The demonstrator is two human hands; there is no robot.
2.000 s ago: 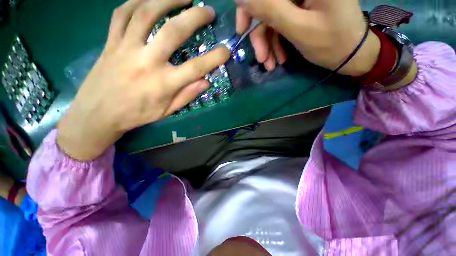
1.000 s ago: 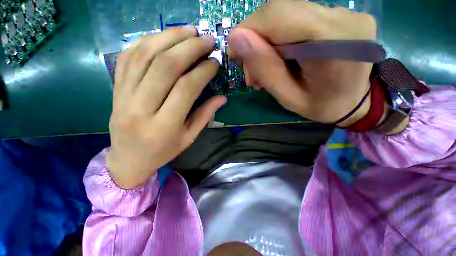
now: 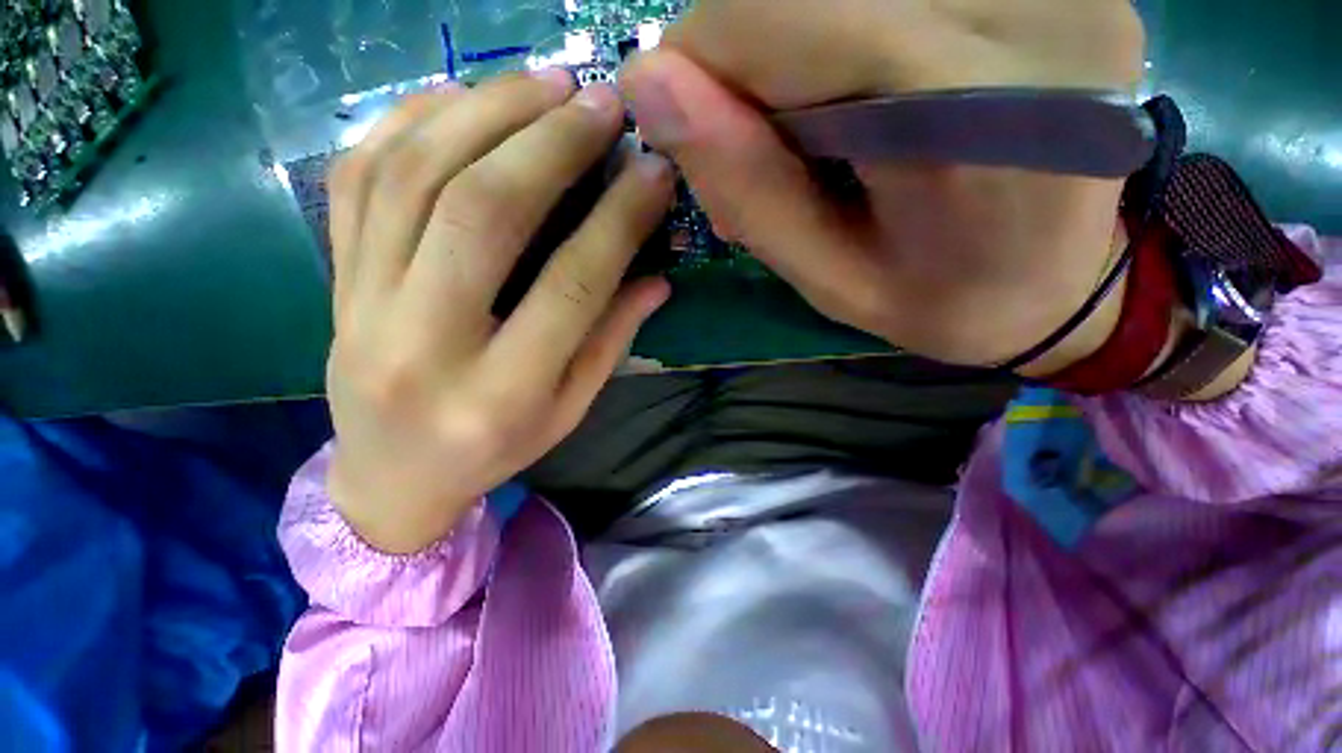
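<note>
A green PCB panel [image 3: 601, 18] lies at the top centre, mostly hidden by both hands. My left hand [image 3: 456, 287] is palm down, its fingertips pressed at the panel's left side; a dark piece shows under its fingers. My right hand [image 3: 898, 191] grips dark grey tweezers [image 3: 986, 130] between thumb and fingers. The tweezer tips are hidden by the fingers, close to my left fingertips over the panel. A clear film [image 3: 331, 66] with blue lines lies left of the panel.
Another PCB panel [image 3: 66, 88] lies at the far left on the glossy green mat [image 3: 162, 302]. A dark tool end [image 3: 12, 294] shows at the left edge. The bench's front edge runs below my hands. Blue clothing [image 3: 133, 589] is at the lower left.
Since two seconds ago, my right hand has moved in beside my left fingertips over the panel, tweezers now lying across it. Over the last second both hands shifted only slightly.
</note>
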